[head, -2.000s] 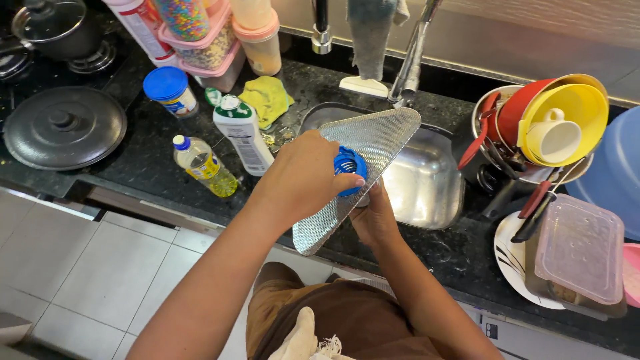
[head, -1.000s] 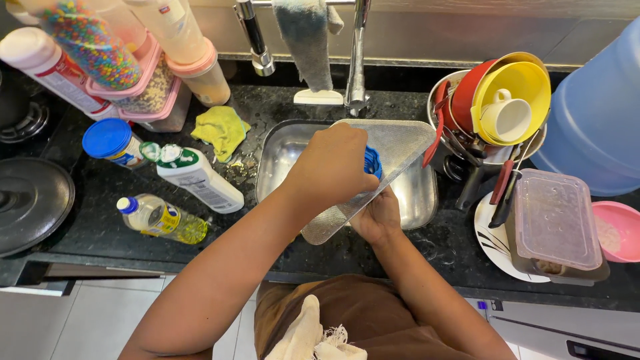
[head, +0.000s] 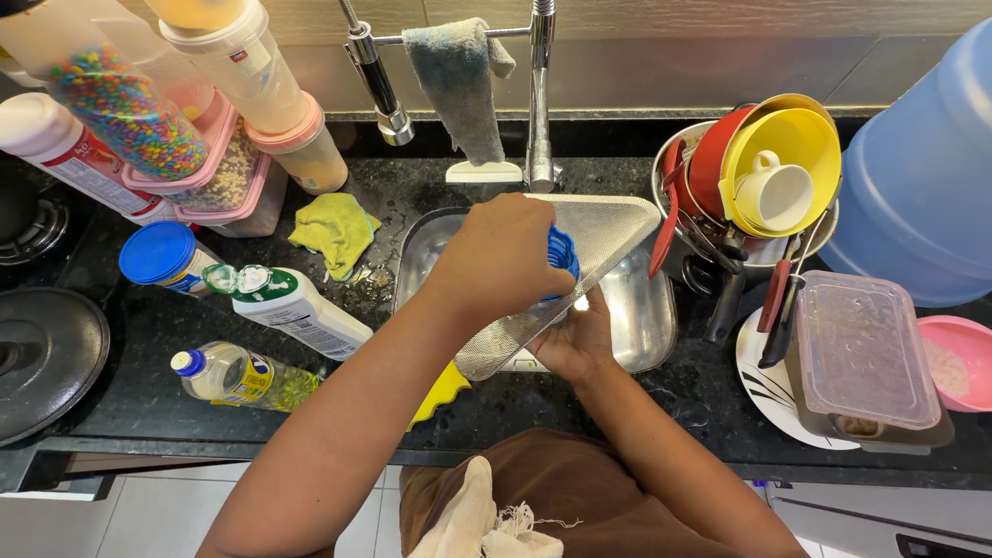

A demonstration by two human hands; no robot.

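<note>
A flat metal mesh panel [head: 612, 225] with rounded corners is tilted over the stainless steel sink [head: 647, 333]. My left hand [head: 504, 260], back upward, grips a blue ribbed plastic piece [head: 559, 263] against the panel's face; the fingers hide part of it. My right hand [head: 577, 333] supports the panel from below at its near edge, its fingers partly hidden behind the mesh. Left of the sink lie a yellow-green cloth [head: 337, 232] and a white bottle with a green cap [head: 302, 310]. Something flat and yellow [head: 440, 395] shows beneath my left forearm.
A chrome faucet [head: 540, 101], a spray nozzle [head: 380, 93] and a hanging grey cloth [head: 459, 85] are behind the sink. To the right are stacked bowls [head: 705, 167] and a lidded plastic container [head: 868, 349]; to the left, an oil bottle [head: 248, 380] and a black lid [head: 46, 364].
My left hand, gripping the blue piece, has moved along the panel toward its upper part. My right hand stays under the panel. The view has shifted closer over the counter.
</note>
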